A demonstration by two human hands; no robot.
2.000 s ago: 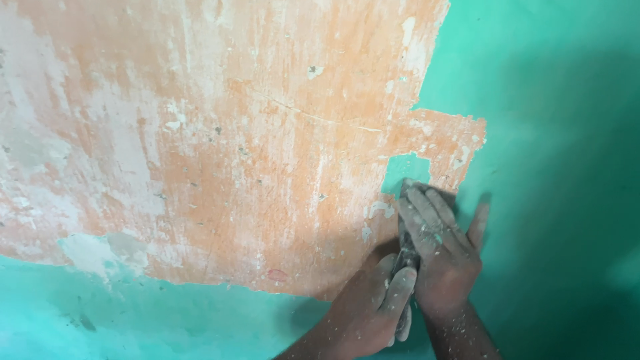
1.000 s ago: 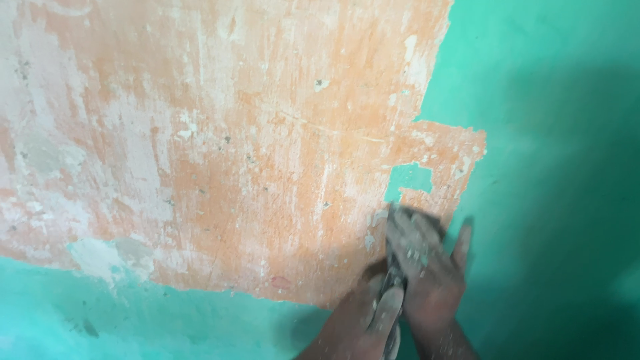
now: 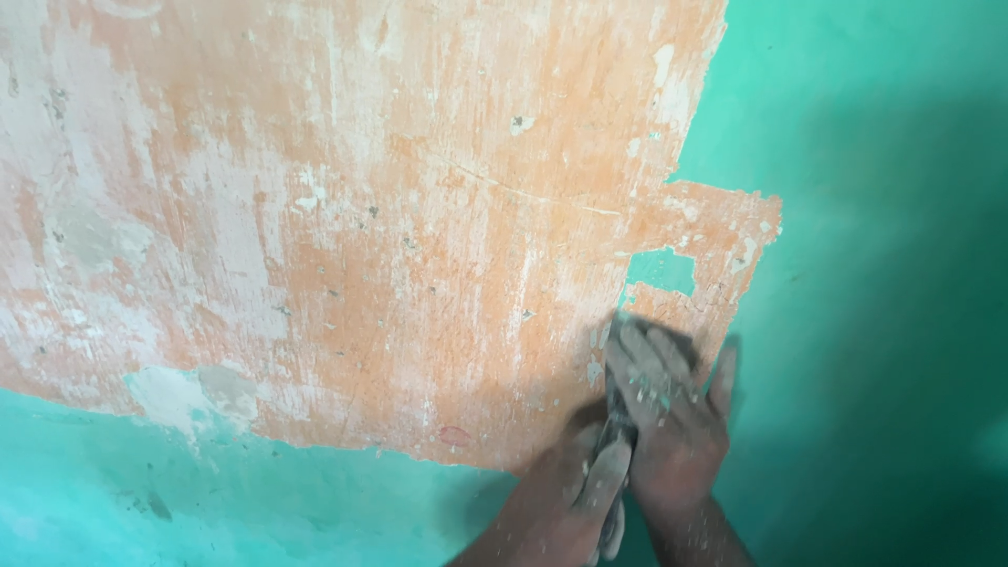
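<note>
A scraper [image 3: 663, 331] with a dark flat blade lies against the wall, its upper edge just below a small patch of green paint [image 3: 663, 272]. Around its handle my left hand [image 3: 594, 492] is closed, low in the view. My right hand [image 3: 669, 409] lies over the blade, fingers pressing on it and the thumb or an outer finger held apart at the right. Pale dust and green paint flakes cover both hands. The wall under and left of the blade is bare orange and whitish plaster [image 3: 441, 260].
Green paint [image 3: 890, 260] covers the wall on the right, with a ragged edge against the scraped area. More green paint [image 3: 276, 504] runs along the bottom. A whitish patch [image 3: 169, 394] and thin crack lines mark the scraped surface.
Both hands and the scraper have stayed around the strip below the small green patch, shifting slightly. A narrow green bit beside that patch's lower left looks smaller than two seconds ago.
</note>
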